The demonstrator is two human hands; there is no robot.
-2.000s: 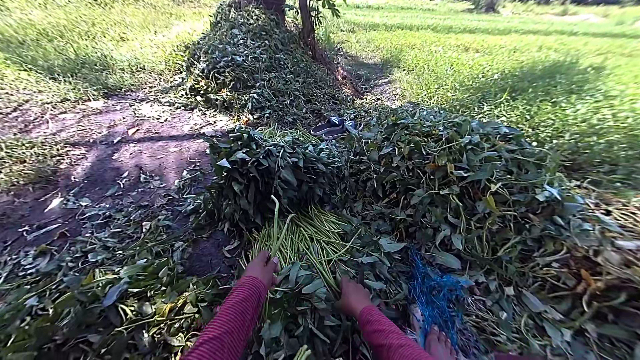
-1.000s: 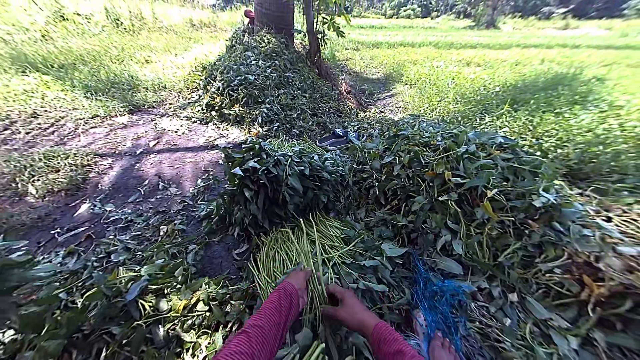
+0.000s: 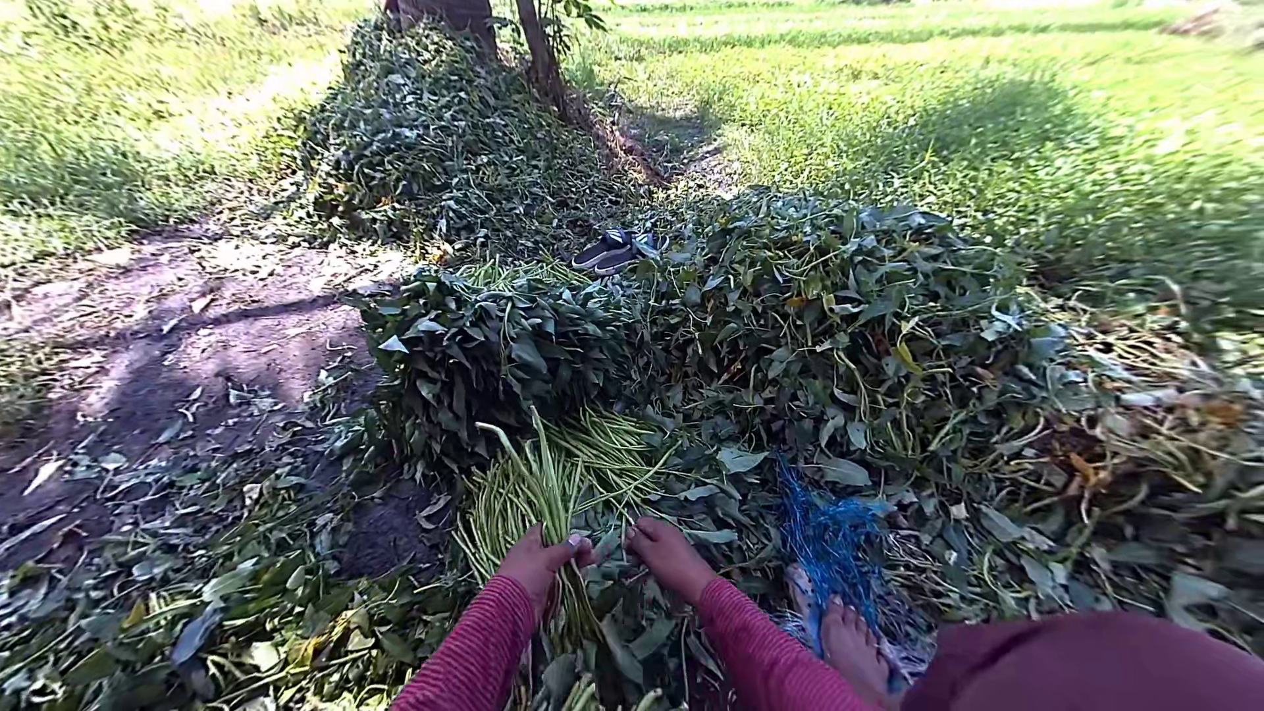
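Note:
My left hand (image 3: 543, 565) is closed around a bunch of long green leafy stems (image 3: 548, 494), whose pale cut ends point away from me. Just right of it, my right hand (image 3: 670, 555) has its thumb and fingertips pinched together; whether a thin stem or leaf is between them cannot be told. Under and beyond both hands lies a layer of cut stems (image 3: 627, 449) spread over leaves. A stacked bundle of leafy greens (image 3: 494, 355) stands just behind it. Blue plastic strands (image 3: 834, 538) lie to the right of my right hand, by my bare foot (image 3: 851, 642).
A large heap of leafy vines (image 3: 839, 316) rises at the right. Another heap (image 3: 434, 138) leans against a tree trunk (image 3: 459, 22). A dark shoe or sandal (image 3: 610, 253) rests between the heaps. Bare soil (image 3: 237, 346) with scattered leaves lies left, and grass stretches behind.
The hands were close together at the stems one second ago; now they are apart, and the bunch in my left hand stands up from the layer. My knee has come into view at the lower right.

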